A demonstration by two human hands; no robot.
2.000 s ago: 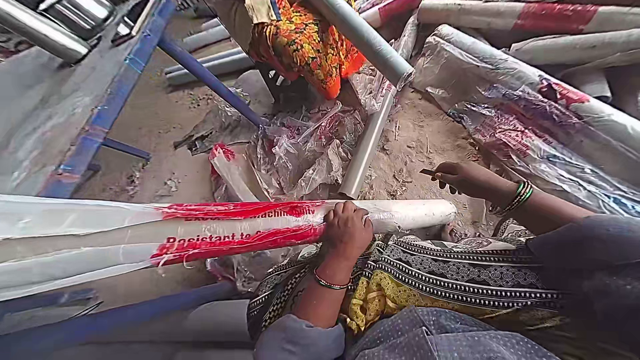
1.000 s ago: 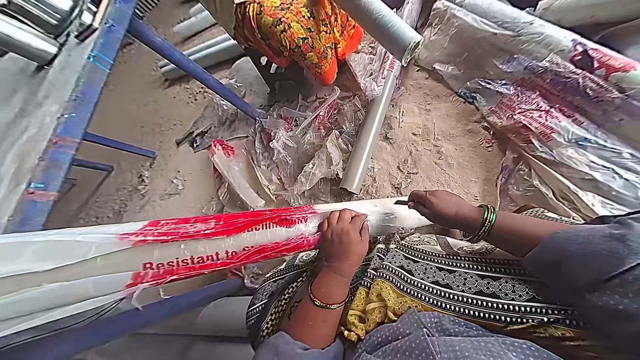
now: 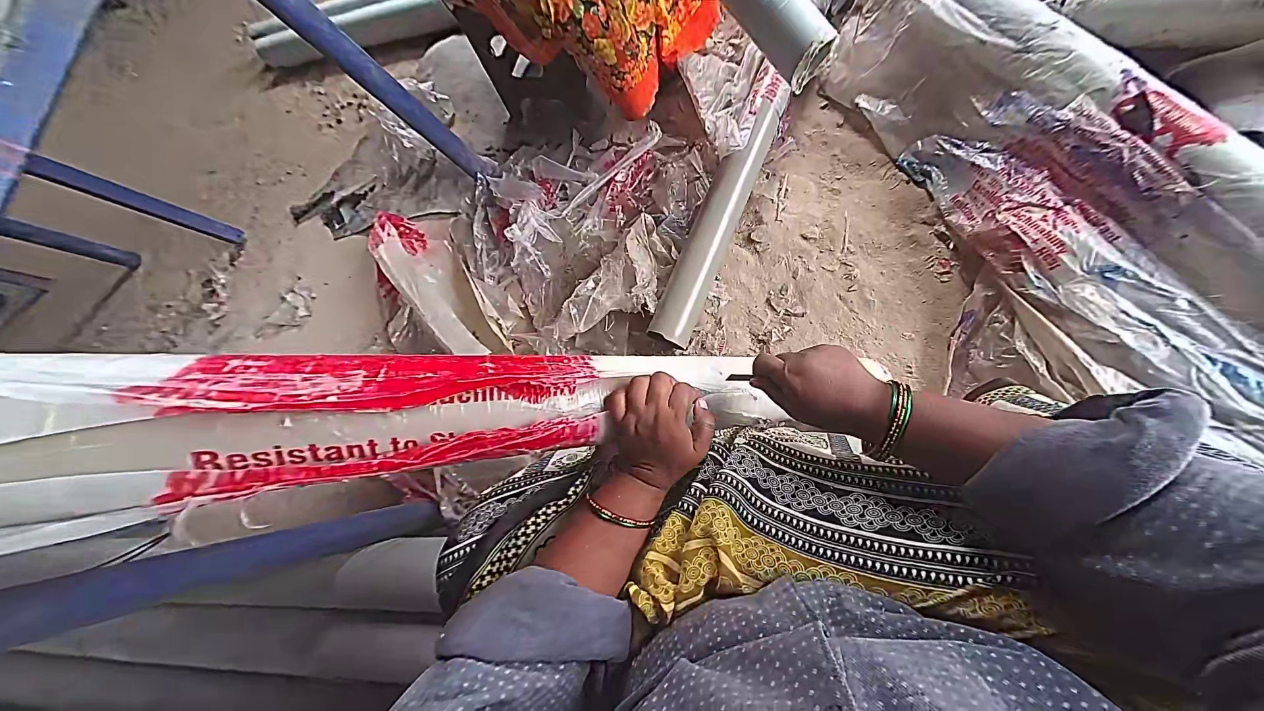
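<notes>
A long pipe in printed white and red plastic film (image 3: pixel 395 425) lies across my lap and reaches out past the left edge of the view. My left hand (image 3: pixel 657 425) grips its film over the top, a little left of the pipe's right end. Just right of it, my right hand (image 3: pixel 820 385) is closed on a small dark blade-like tool (image 3: pixel 739 376), whose tip points left and lies at the film. The tool's handle is hidden in my fist.
Crumpled plastic film (image 3: pixel 583 257) and a bare grey pipe (image 3: pixel 721 217) lie on the dirt floor ahead. Film-wrapped rolls (image 3: pixel 1116 197) lie at the right. A blue metal frame (image 3: pixel 375 84) stands at the left. Another person's orange patterned cloth (image 3: pixel 612 39) shows at the top.
My right hand, apart from the wrapped pipe two seconds ago, has come left and down to it with the dark tool. My left hand has stayed on the film. The view has shifted closer to the pipe.
</notes>
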